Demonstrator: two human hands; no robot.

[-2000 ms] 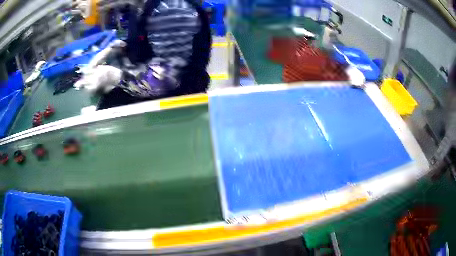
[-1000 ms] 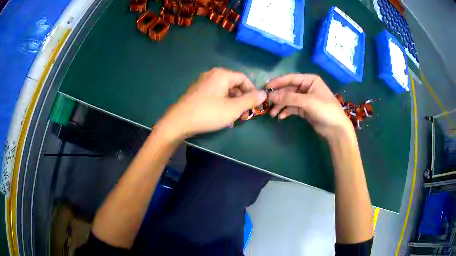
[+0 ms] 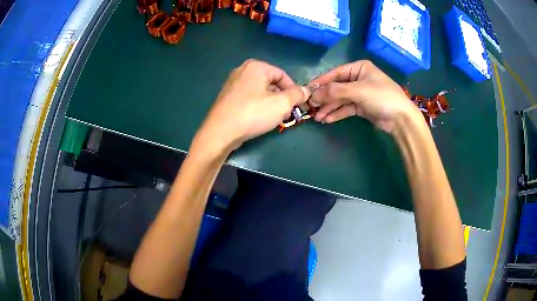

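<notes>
A copper coil pair (image 3: 297, 121) with a white piece on it is held between my hands over the green bench. My left hand (image 3: 259, 103) grips it from the left, thumb and fingers pinched together. My right hand (image 3: 359, 94) grips it from the right, its fingertips meeting the left ones at the top of the coil. The fingers hide most of the coil. A finished coil group (image 3: 436, 106) with white bits and thin wire ends lies just right of my right hand.
Unworked coils (image 3: 172, 29) lie at the bench's far left. Three blue bins with white contents stand along the far side: one near the middle (image 3: 307, 29), one to its right (image 3: 372, 42), one further right (image 3: 457, 53). The bench's front edge (image 3: 282, 177) runs below my forearms.
Two seconds ago the view was on the conveyor and another worker. Since one second ago both hands stay together on the coil; the view has shifted slightly, with the bins cut off more at the top.
</notes>
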